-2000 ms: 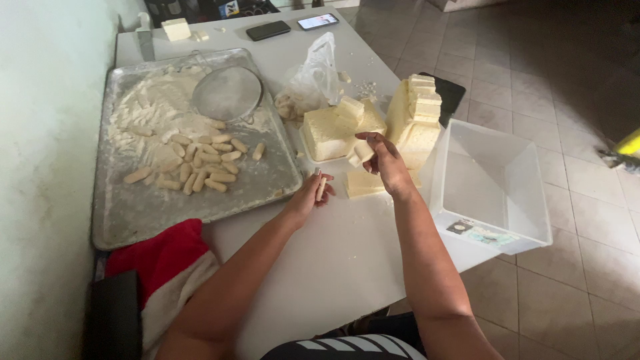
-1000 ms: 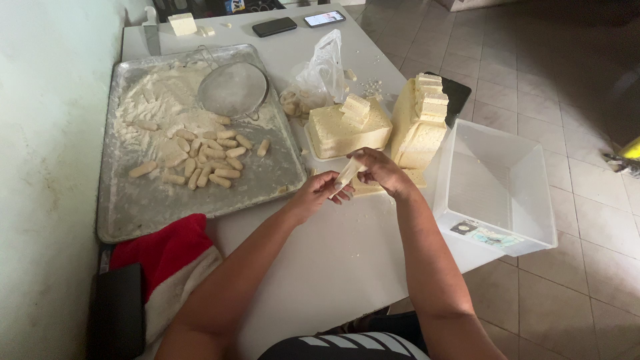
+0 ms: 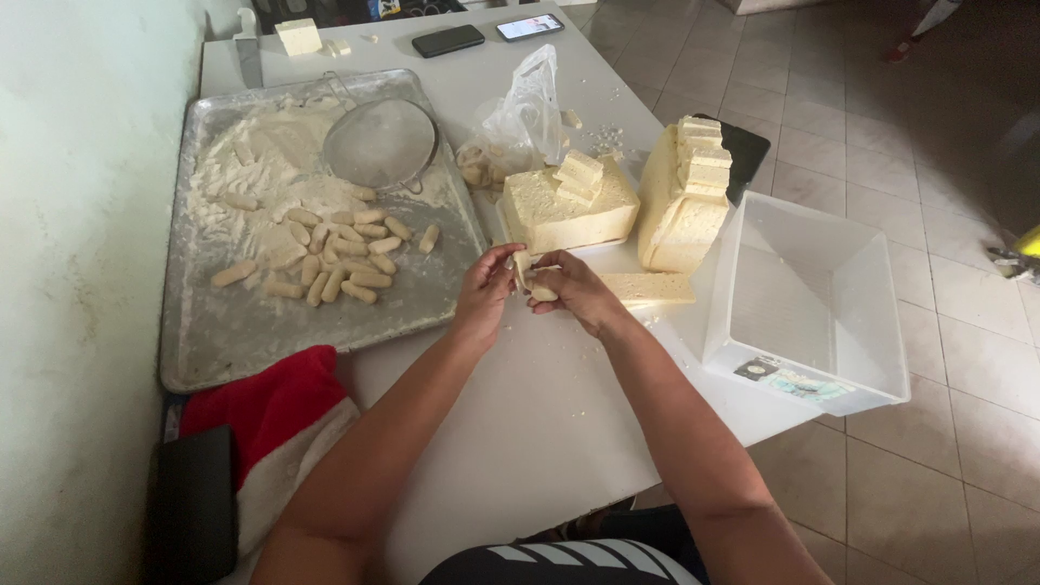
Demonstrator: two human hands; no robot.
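Note:
My left hand (image 3: pixel 487 286) and my right hand (image 3: pixel 566 291) meet over the table, both gripping one piece of pale dough (image 3: pixel 538 281) that looks folded or wrapped; what is inside cannot be made out. Just beyond them, a block of pale yellow cheese (image 3: pixel 569 218) carries small cut cheese sticks (image 3: pixel 578 175). A taller cheese block (image 3: pixel 673 207) stands to its right, with more cut pieces on its edge. By my right hand a flat cheese slab (image 3: pixel 650 288) lies on the table. Rolled dough pieces (image 3: pixel 349 258) lie in flour on the metal tray (image 3: pixel 325 349) at left.
A round sieve (image 3: pixel 382 145) rests on the tray. Behind the cheese is a plastic bag (image 3: pixel 524 110) with dough pieces. An open plastic bin (image 3: pixel 812 301) is at right. Two phones (image 3: pixel 448 41) and a knife (image 3: pixel 249 57) lie at the far edge; a red-and-white cloth (image 3: pixel 268 406) is near left.
Two seconds ago my hands were apart, with a cheese piece at the right one. They came together around a flat pale piece, and the dough now looks more folded between my fingers.

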